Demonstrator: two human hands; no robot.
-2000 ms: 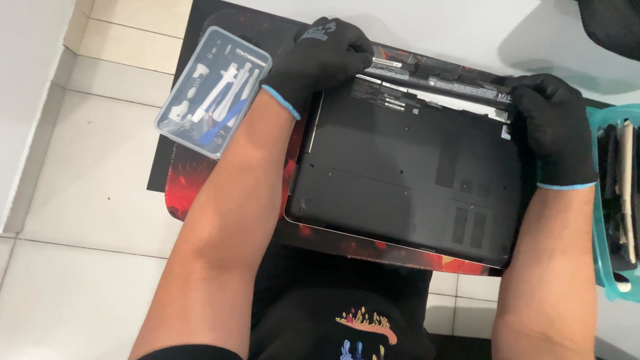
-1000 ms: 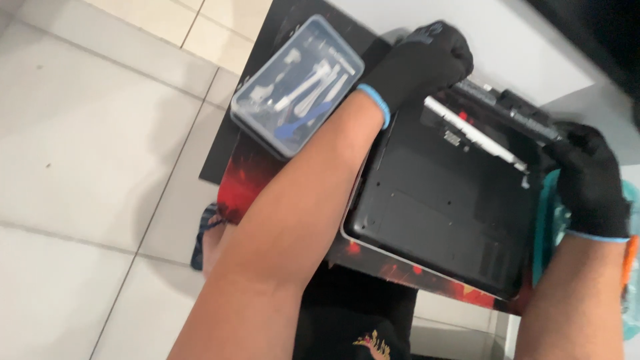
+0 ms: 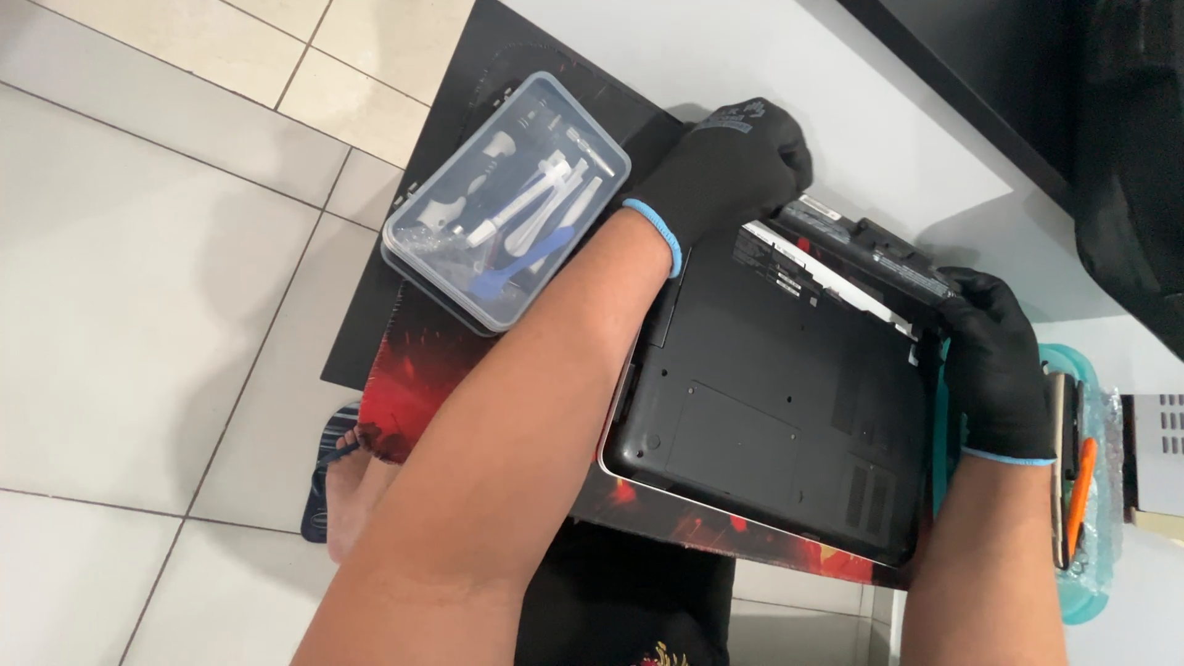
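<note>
A black laptop (image 3: pixel 749 388) lies with its underside up on a black and red mat. Along its far edge the battery bay shows a white strip. Just beyond that edge, a long black laptop battery (image 3: pixel 865 248) with labels is held between my two gloved hands. My left hand (image 3: pixel 740 162), in a black glove with a blue cuff, is closed at the battery's left end; its fingertips are hidden. At the right end, my right hand (image 3: pixel 994 361), gloved alike, grips the battery with thumb and fingers.
A clear plastic case (image 3: pixel 509 199) with white and blue pry tools lies left of the laptop on the mat (image 3: pixel 416 379). At the right, a teal basket (image 3: pixel 1082 606) holds an orange tool (image 3: pixel 1080 499) and other things. A dark object stands at the upper right.
The battery lay along the laptop's far edge two seconds ago; now it is farther from the bay, with a gap between. The view has shifted and turned.
</note>
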